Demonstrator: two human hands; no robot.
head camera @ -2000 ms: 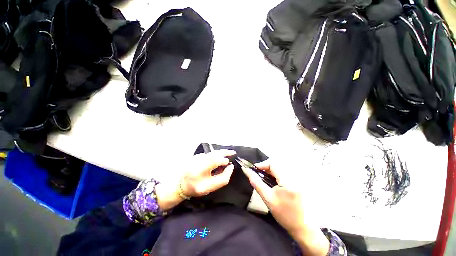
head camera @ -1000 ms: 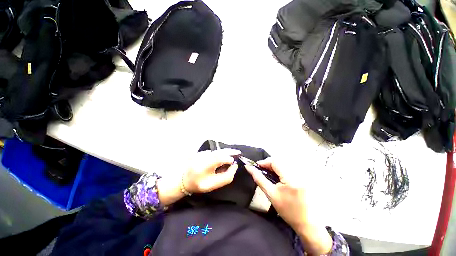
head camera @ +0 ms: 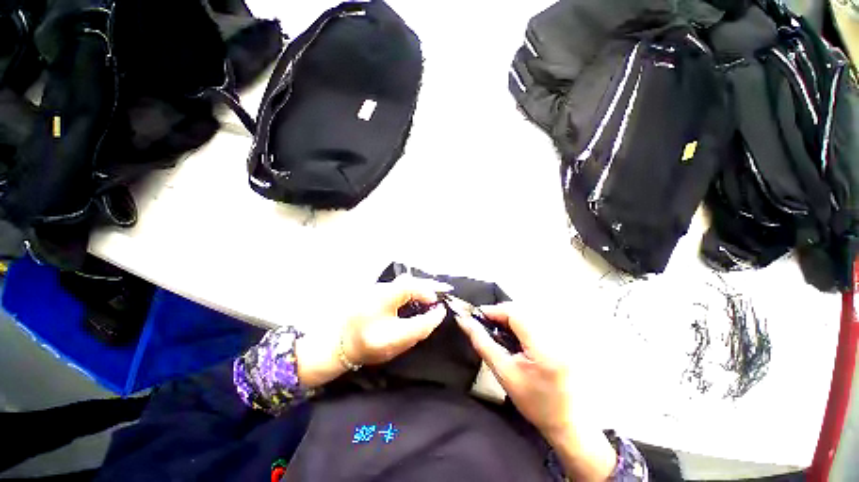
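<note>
A black fabric pouch [head camera: 438,353] lies over my lap at the table's near edge, its upper rim raised. My left hand [head camera: 386,325] pinches the pouch's edge between thumb and fingers. My right hand [head camera: 523,362] is shut on dark thread snips [head camera: 497,331], whose tips point at the seam by my left fingertips. The blades' exact position and any thread ends there are too small to tell. The snips are partly hidden by my right fingers.
A single pouch [head camera: 344,108] lies on the white table [head camera: 471,188]. Stacked pouches [head camera: 650,160] lie at right, above thread clippings [head camera: 735,339]. A tangled black heap [head camera: 141,85] is at left, above a blue bin [head camera: 56,325]. The table's red edge [head camera: 841,377] is at far right.
The view has shifted, so the table items sit slightly further right. My left fingers and the held pouch edge have changed pose slightly. The snips remain in my right hand at the seam.
</note>
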